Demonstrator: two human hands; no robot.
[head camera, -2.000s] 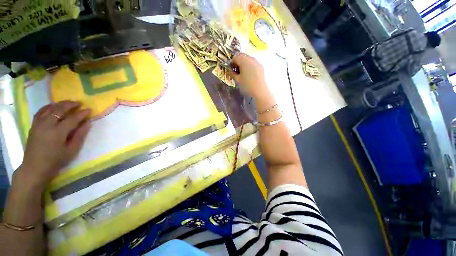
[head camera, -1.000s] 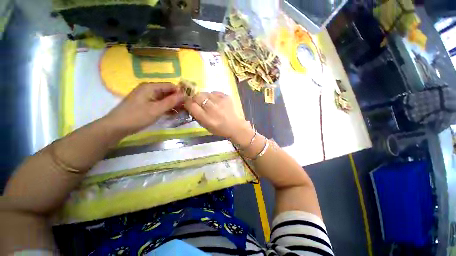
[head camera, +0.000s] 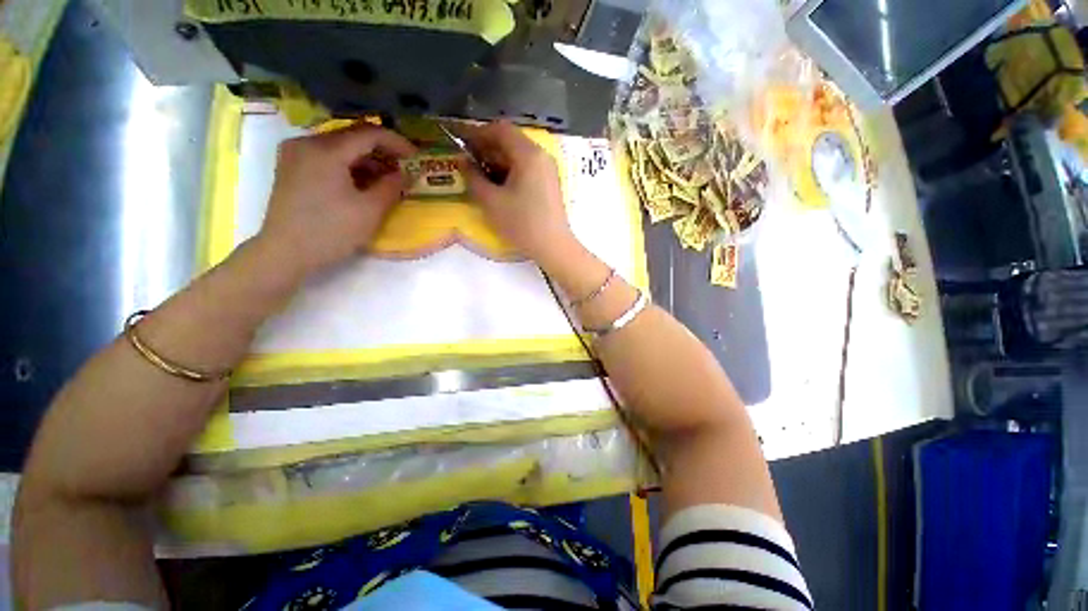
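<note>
A small tan label with dark print lies over the yellow fabric panel, under the front of the machine head. My left hand pinches the label's left edge. My right hand holds dark thread snips, blade pointing up-left, with its fingertips at the label's right edge. The panel's two-lobed lower edge shows below my hands; its upper part is hidden by hands and head. It lies on the white template edged in yellow tape.
A label pile in clear plastic lies right of the template, with one loose label beside it. A whitish ring sits by orange-yellow scraps further right. A few pieces lie near the table's right edge. A red-dark cord crosses the table.
Both hands have moved from in front of the panel up under the machine head. The label, bunched between the fingers before, now lies flat over the panel. The view has shifted left.
</note>
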